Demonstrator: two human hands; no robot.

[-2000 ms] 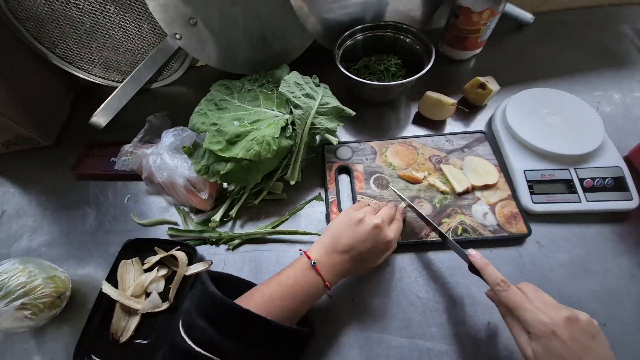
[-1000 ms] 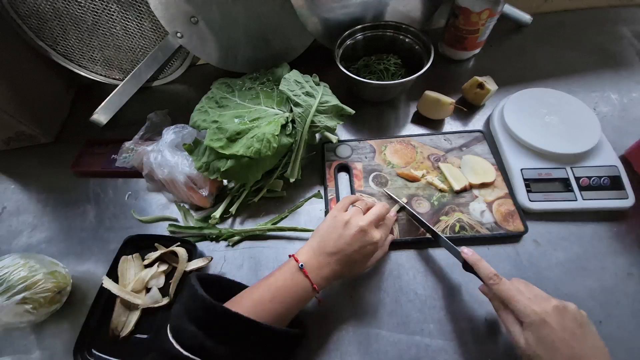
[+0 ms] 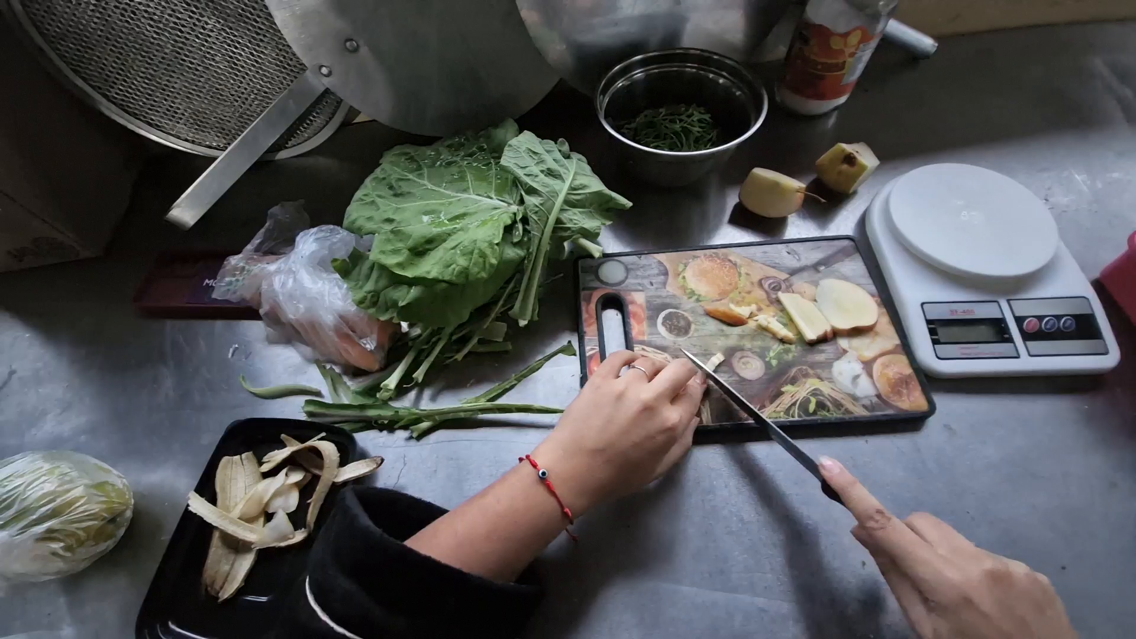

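My left hand (image 3: 635,417) rests on the lower left of a printed cutting board (image 3: 754,328), fingers curled over a small pale piece of food (image 3: 715,361), probably apple. In my right hand (image 3: 950,550) is a kitchen knife (image 3: 754,415), its tip just beside my left fingertips. A pale slab of apple (image 3: 806,317) and a rounded apple slice (image 3: 846,304) lie on the board's right half, with thin trimmings (image 3: 754,319) to their left. Behind the board sit two apple pieces (image 3: 772,193), (image 3: 847,168) on the steel counter.
A white kitchen scale (image 3: 974,219) stands right of the board. Leafy greens (image 3: 444,222), cut stalks (image 3: 426,412) and a plastic bag (image 3: 311,284) lie left. A black tray (image 3: 177,559) holds banana peels (image 3: 257,506). Behind are a steel bowl (image 3: 682,160) of herbs and a jar (image 3: 832,53).
Both hands remain at the lower part of the board. The knife's blade has shifted slightly beside my left fingertips, where a pale piece now shows.
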